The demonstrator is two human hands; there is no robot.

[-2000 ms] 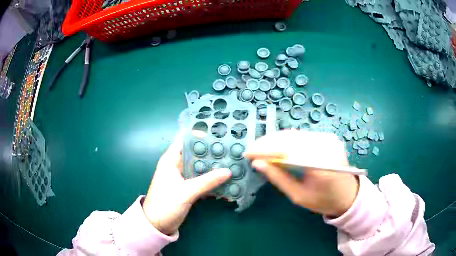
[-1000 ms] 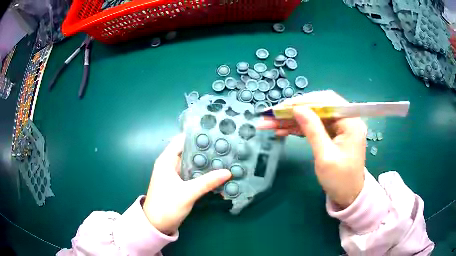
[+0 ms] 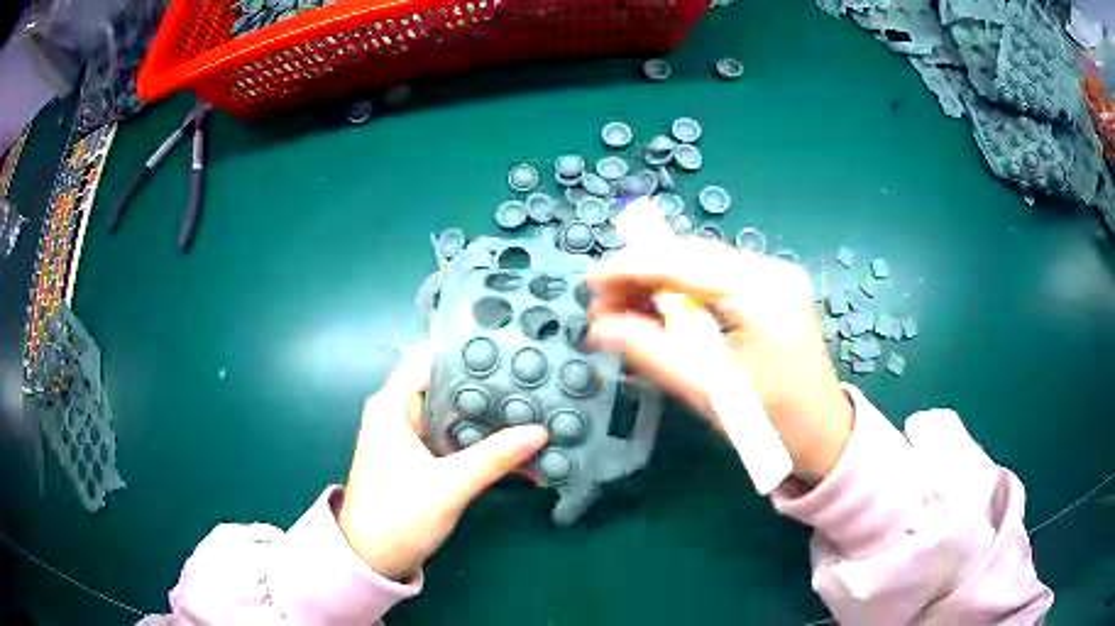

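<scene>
My left hand [image 3: 422,459] holds the grey-green moulded rubber sheet [image 3: 501,382] from the lower left, thumb on its lower domes. The upper rows of the sheet are open holes; the lower rows carry raised domes. My right hand [image 3: 734,349], blurred, is at the sheet's upper right edge. It holds the pen-like tool [image 3: 748,422], its white barrel slanting down to the right. Its fingertips are at the right-hand holes; whether they hold a part I cannot tell. Loose rubber caps [image 3: 596,210] lie heaped behind the sheet, partly hidden by my right hand.
A red perforated basket [image 3: 404,51] stands at the top. Pliers [image 3: 192,184] lie upper left, above a waste web [image 3: 83,422] and patterned strips [image 3: 64,245]. Small square rubber pieces [image 3: 862,324] lie right of my right hand. Stacked sheets [image 3: 1021,104] lie top right.
My right hand stays by the sheet's upper right, while the tool has swung from pointing left to slanting, its barrel end now low. The whole view has shifted slightly.
</scene>
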